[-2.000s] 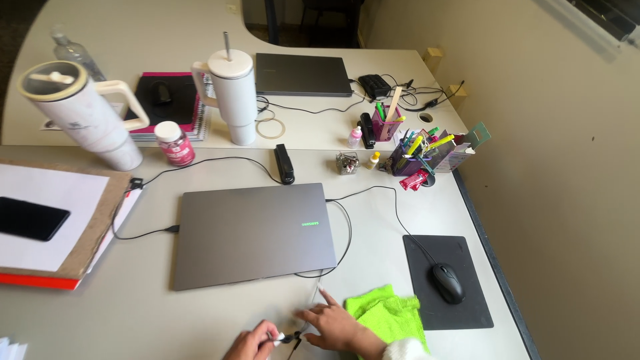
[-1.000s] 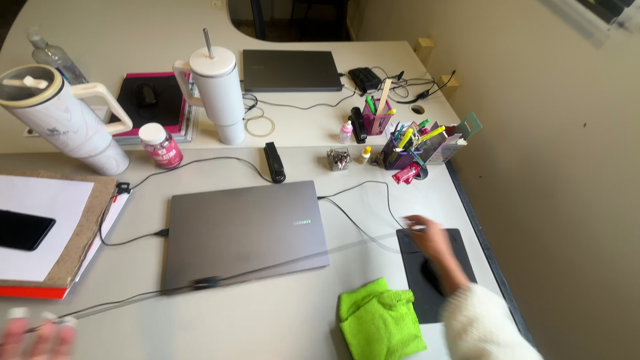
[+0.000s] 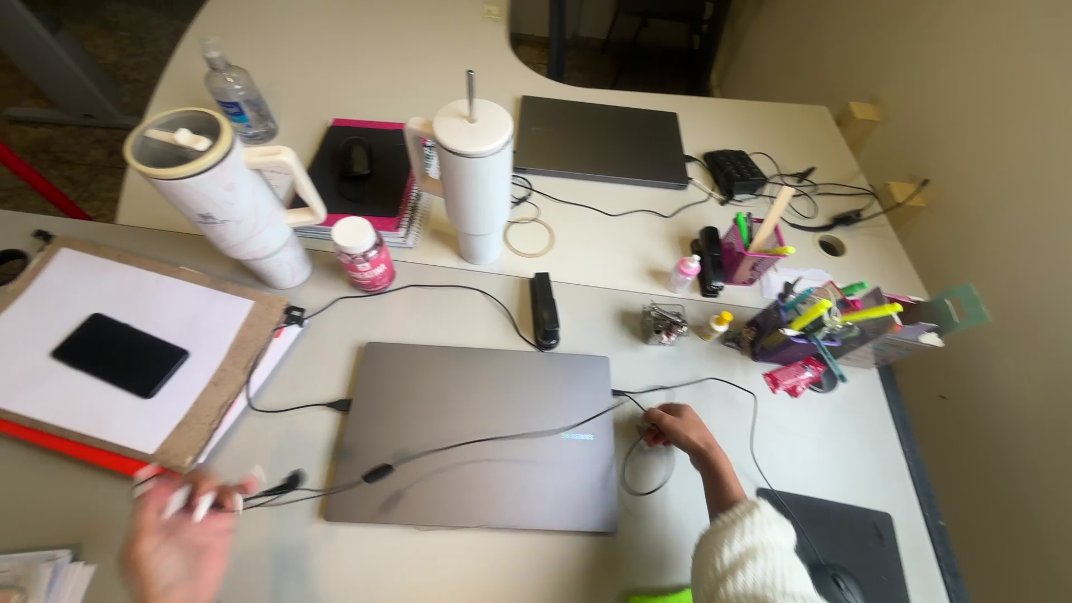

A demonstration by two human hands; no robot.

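Observation:
A closed grey laptop (image 3: 477, 452) lies on the desk. Across its lid runs a thin black cable (image 3: 494, 437) with a small dark barrel (image 3: 378, 474) on it. My left hand (image 3: 186, 519), blurred, holds the cable's left end at the laptop's lower left, near dark connector pieces (image 3: 289, 483). Just right of the laptop, my right hand (image 3: 680, 429) pinches the cable, its fingertips together; a loop hangs below them. A black mouse (image 3: 836, 583) is on a dark mouse pad (image 3: 846, 536) at the lower right. Only an edge of green cloth (image 3: 662, 597) shows.
Behind the laptop are a black stapler (image 3: 544, 311), a pink-labelled bottle (image 3: 363, 255), two white tumblers (image 3: 476, 184) (image 3: 226, 201), a clip holder (image 3: 664, 324) and pen holders (image 3: 796, 327). A phone (image 3: 121, 355) lies on paper and a clipboard at left. Another laptop (image 3: 600, 141) is farther back.
Both hands were below the laptop at first, then spread wide with the cable stretched between them. My right hand has since moved left from the mouse pad to beside the laptop.

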